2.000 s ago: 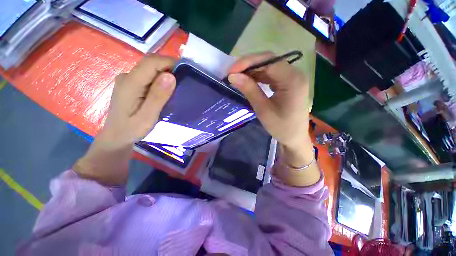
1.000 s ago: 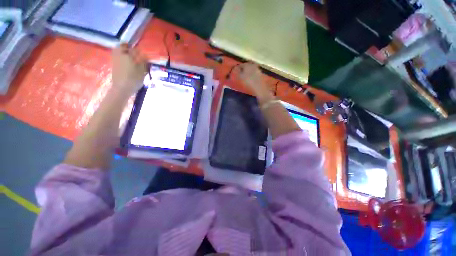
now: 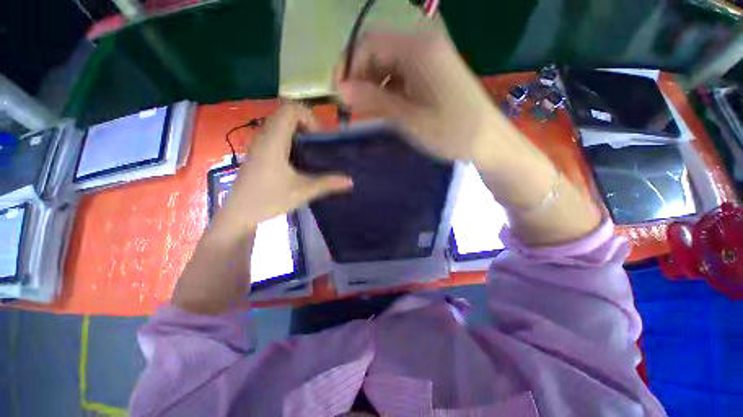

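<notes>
A dark tablet point(image 3: 383, 199) with a small label near its lower right corner is tilted up, its far edge raised over a white sleeve point(image 3: 391, 275). My left hand point(image 3: 281, 167) grips its far left corner, thumb on the screen. My right hand point(image 3: 415, 85) is at its far edge and holds a thin black cable point(image 3: 352, 45); the cable's plug end is blurred, so I cannot tell if it touches the tablet. A tablet with a white screen point(image 3: 273, 248) lies partly under my left forearm. Another lit tablet point(image 3: 477, 213) lies on the right.
Stacked tablets point(image 3: 122, 145) in sleeves stand at the left. A yellow pad point(image 3: 314, 49) lies behind my hands. Metal clips point(image 3: 534, 96) and two dark tablets point(image 3: 644, 183) are at the right. A red fan point(image 3: 717, 248) stands beyond, above a blue crate point(image 3: 692, 326).
The view has turned right. The dark middle tablet, flat a second ago, is now raised at its far edge in my left hand. My right hand now holds up a black cable.
</notes>
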